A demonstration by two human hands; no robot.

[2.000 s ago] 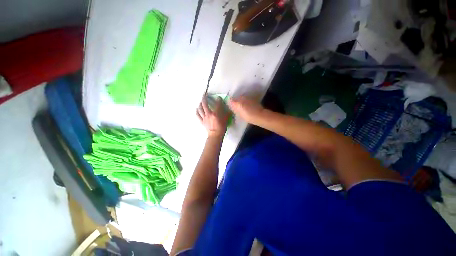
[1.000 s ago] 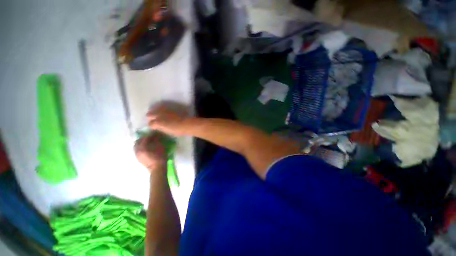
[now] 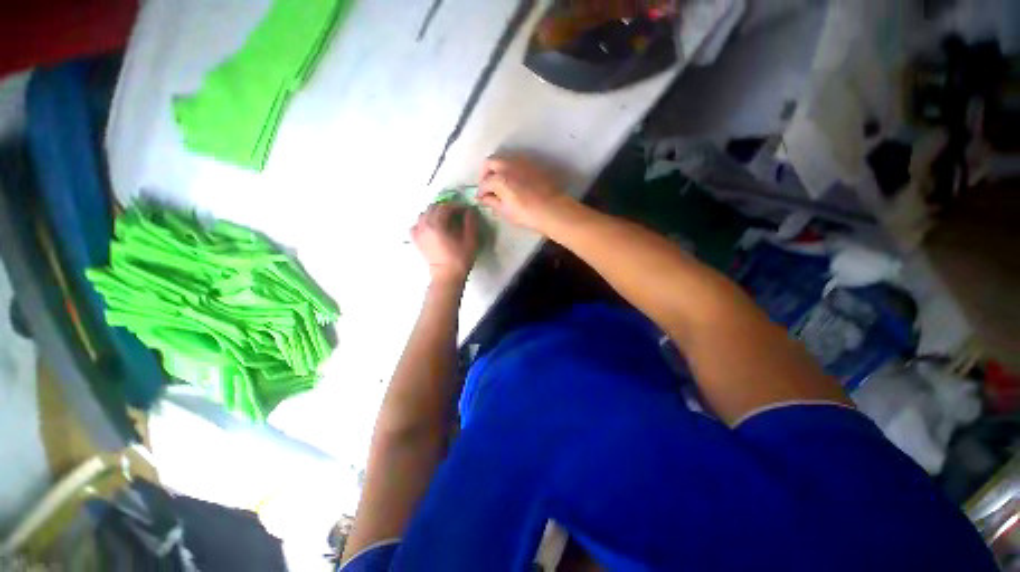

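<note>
A small bright green fabric piece (image 3: 456,197) lies at the table's near edge, mostly hidden under my hands. My left hand (image 3: 447,237) holds it with bent fingers. My right hand (image 3: 515,192) pinches its right end with the fingertips, close beside the left hand. A neat stack of green panels (image 3: 252,95) lies flat at the far left of the table. A loose heap of green pieces (image 3: 213,302) is fanned out at the left. The dark iron (image 3: 598,54) stands at the upper right, touched by neither hand.
The white-covered table (image 3: 369,145) has thin dark streaks (image 3: 481,89) near the iron. Long blue and grey padded boards (image 3: 84,223) lie beyond the heap. Cloth scraps (image 3: 839,324) and a blue basket fill the floor at the right.
The view swung right and then back, shifting everything in the picture. Both hands stay close together on the green piece at the table edge. The green strip end seen hanging below my left hand no longer shows.
</note>
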